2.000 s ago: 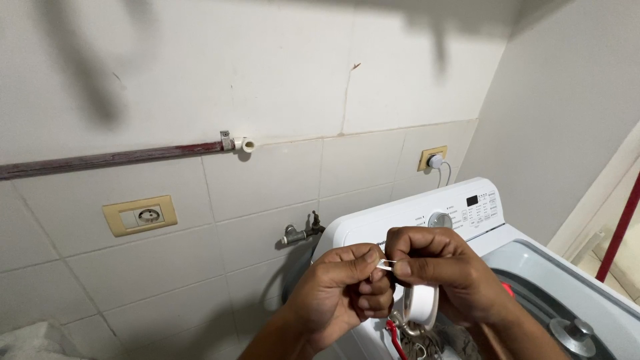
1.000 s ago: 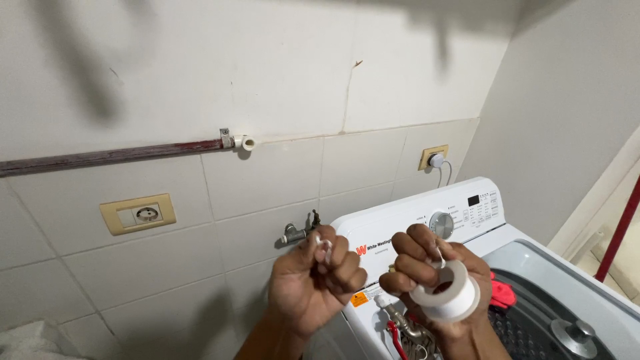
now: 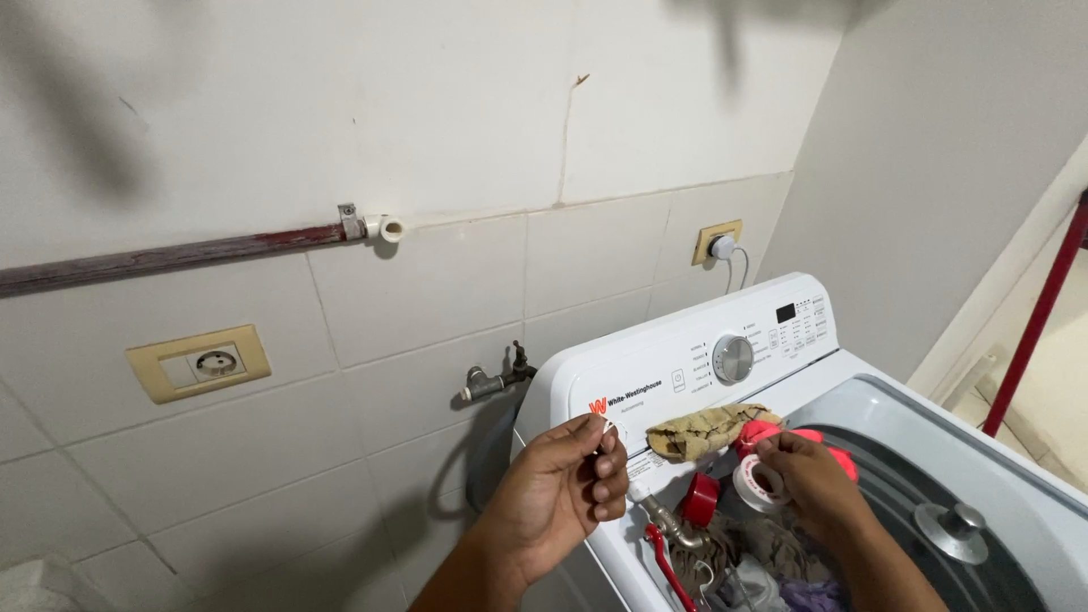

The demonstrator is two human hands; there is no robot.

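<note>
My left hand [image 3: 557, 493] is raised before the washing machine's corner, thumb and index finger pinching a small white piece, seemingly thread seal tape [image 3: 607, 422]. Farther right, my right hand [image 3: 799, 476] holds a white spool of thread seal tape [image 3: 761, 484] by its rim, above the machine's top. Between the hands lie a red plastic ring [image 3: 701, 500] and a metal valve [image 3: 671, 520] with a red lever handle [image 3: 665, 565]. A tan cloth [image 3: 710, 430] and a bright red cloth [image 3: 752, 435] rest behind the spool.
The white top-load washing machine [image 3: 807, 319] stands against the tiled wall. A wall tap [image 3: 493, 382] juts out at its left. Above are a dark red pipe [image 3: 187, 255] with a white elbow fitting [image 3: 387, 228], and two wall sockets [image 3: 212, 364]. Clothes [image 3: 756, 586] lie below the hands.
My hands were close together two seconds ago and are now apart. My right hand has moved right and lower with the spool, uncovering the cloths and the red ring.
</note>
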